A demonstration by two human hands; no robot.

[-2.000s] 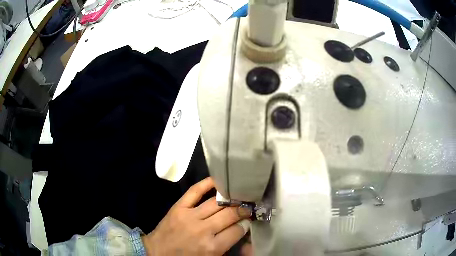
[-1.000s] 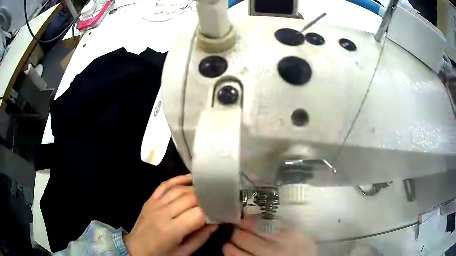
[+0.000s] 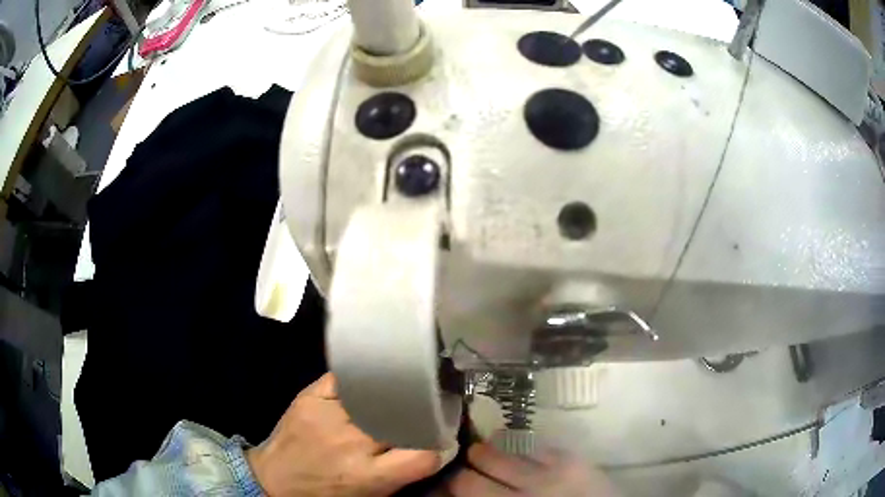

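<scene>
Black cloth (image 3: 194, 262) lies in a large flat shape left of the off-white sewing machine head (image 3: 505, 194). My left hand (image 3: 340, 447) rests on the cloth's near edge, its fingertips partly hidden behind the curved take-up lever guard (image 3: 383, 330). My right hand (image 3: 524, 476) is blurred and cut off by the bottom edge. Its fingertips are at a dark strip of the cloth, close to my left fingers. The thread tension spring (image 3: 519, 398) is just above my right hand. The needle and presser foot are hidden behind the guard.
A white paddle-shaped arm (image 3: 281, 277) stands over the cloth beside the head. The white table (image 3: 209, 63) holds a pink-edged item (image 3: 173, 27) at the back left. Scissor loops (image 3: 726, 363) show right of the spring. Another table's edge is at far left.
The machine head has shifted left in view, showing more of the tension spring. My right hand has come into view from behind the guard area. My left hand has moved slightly left and down in the picture.
</scene>
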